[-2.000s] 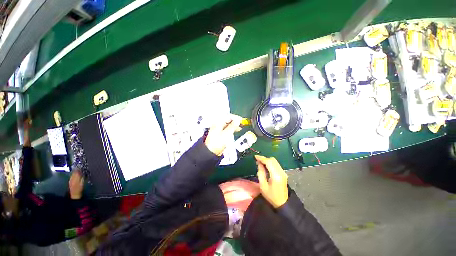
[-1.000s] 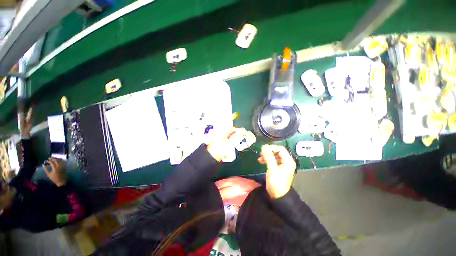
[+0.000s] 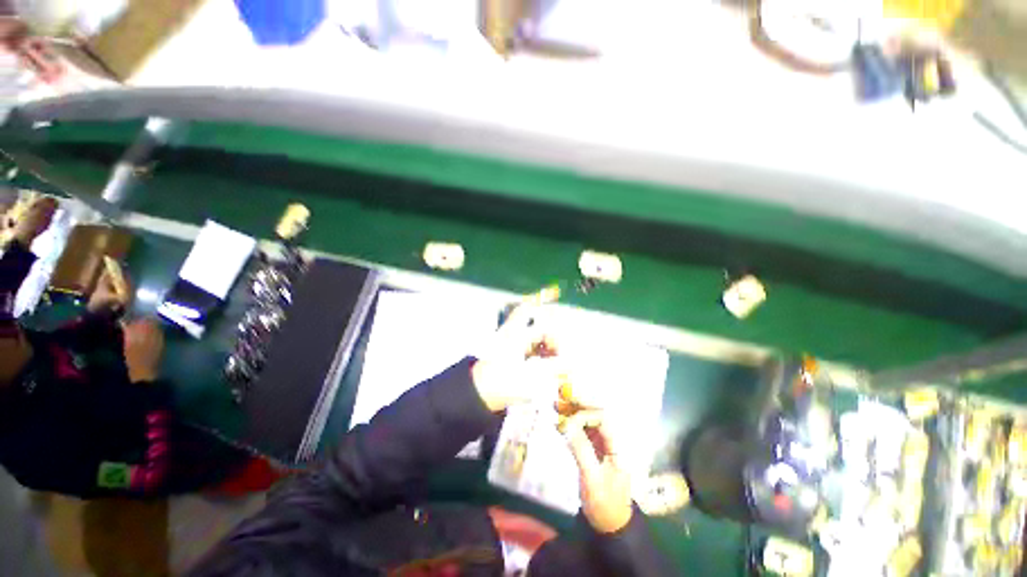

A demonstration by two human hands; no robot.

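My left hand (image 3: 507, 366) is over the white tray (image 3: 642, 378), its fingers closed around a small dark piece (image 3: 544, 349). A short yellow strip (image 3: 548, 294) shows at its fingertips. My right hand (image 3: 599, 473) is just below and to the right, its fingertips raised towards the left hand. A small orange-brown spot shows between the hands; blur hides what it is and whether the right hand grips it. A white housing (image 3: 664, 494) lies on the bench right of my right hand, beside the blurred black drum (image 3: 721, 468).
Housings sit on the green belt (image 3: 518, 220) beyond the metal rail. Left are a white sheet (image 3: 422, 349), a black stack (image 3: 321, 338) and a wired parts heap (image 3: 265, 316). Another person's hand (image 3: 143, 347) is far left. Housings crowd the right (image 3: 890, 473). A white shelf (image 3: 563, 107) spans the top.
The view has swung up and left, bringing in the shelf. My hands have come closer together over the white tray, away from the housing beside the drum. The other person's hands have moved.
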